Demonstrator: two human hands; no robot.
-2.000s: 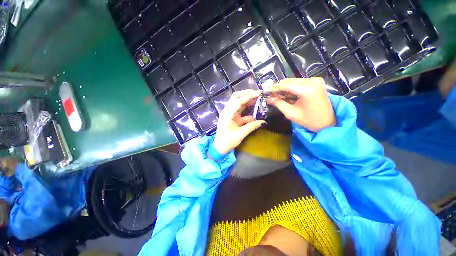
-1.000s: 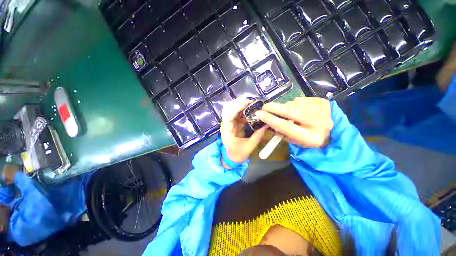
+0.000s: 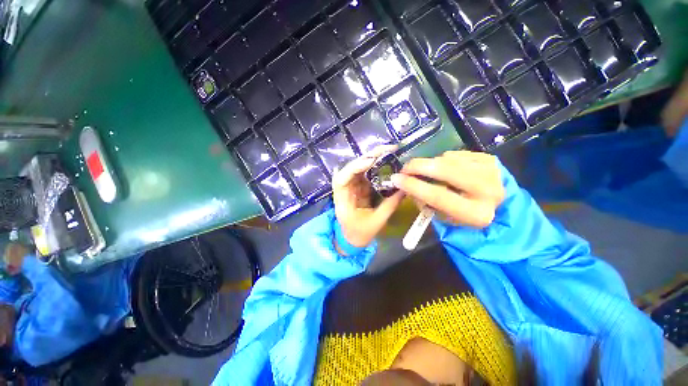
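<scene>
My left hand (image 3: 357,202) holds a small dark square component housing (image 3: 383,173) between its fingertips, just off the near edge of the black tray. The housing has a light rim and a greenish centre. My right hand (image 3: 455,188) holds a slim pale tool (image 3: 419,228), whose flat whitish end sticks out below the fingers. The right fingertips are at the housing; the tool's tip is hidden by them. A similar housing (image 3: 402,117) lies in the tray's near right corner pocket, and another (image 3: 204,86) lies at the tray's left edge.
A black pocket tray (image 3: 303,113) lies ahead on the green bench, with a second black tray (image 3: 520,60) to its right. At left are a red-and-white object (image 3: 98,164) and a boxed device (image 3: 64,215). A wheelchair wheel (image 3: 198,290) and a person in blue are lower left.
The hands have come down slightly from the tray edge. The housing, earlier edge-on, now faces up, and the pale tool end now shows under my right hand.
</scene>
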